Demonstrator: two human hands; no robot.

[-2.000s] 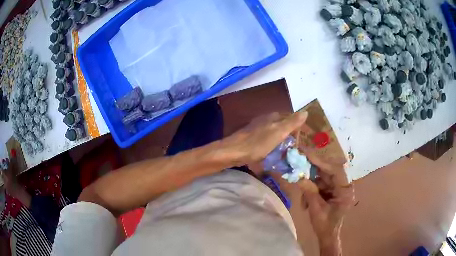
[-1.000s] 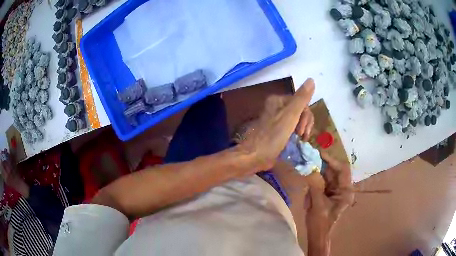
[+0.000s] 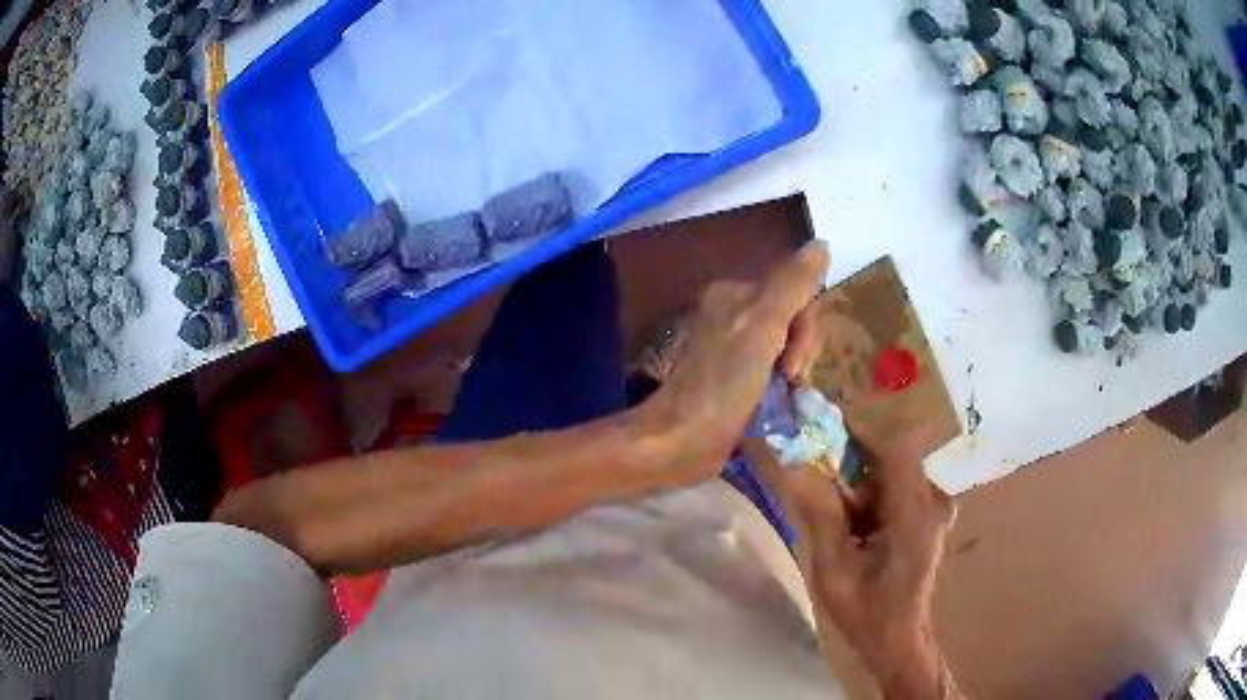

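Note:
My left hand comes in from the left over the table's front edge, its fingers closed around a purple-grey body piece. My right hand is below and to the right, its fingers around a whitish head piece with a dark round end. The two pieces meet between my hands; whether they are joined I cannot tell. A brown glue board with a red round spot lies at the table edge just beyond my hands.
A blue tray with a white liner sheet holds several body pieces. Heaped head pieces lie at the right. Rows of dark-topped pieces stand left of the tray, beside an orange strip. Another person's patterned clothing shows at lower left.
The head and body pieces stay between my hands, which have shifted slightly. The thin stick seen by my right hand one second ago no longer shows there. The board is less covered.

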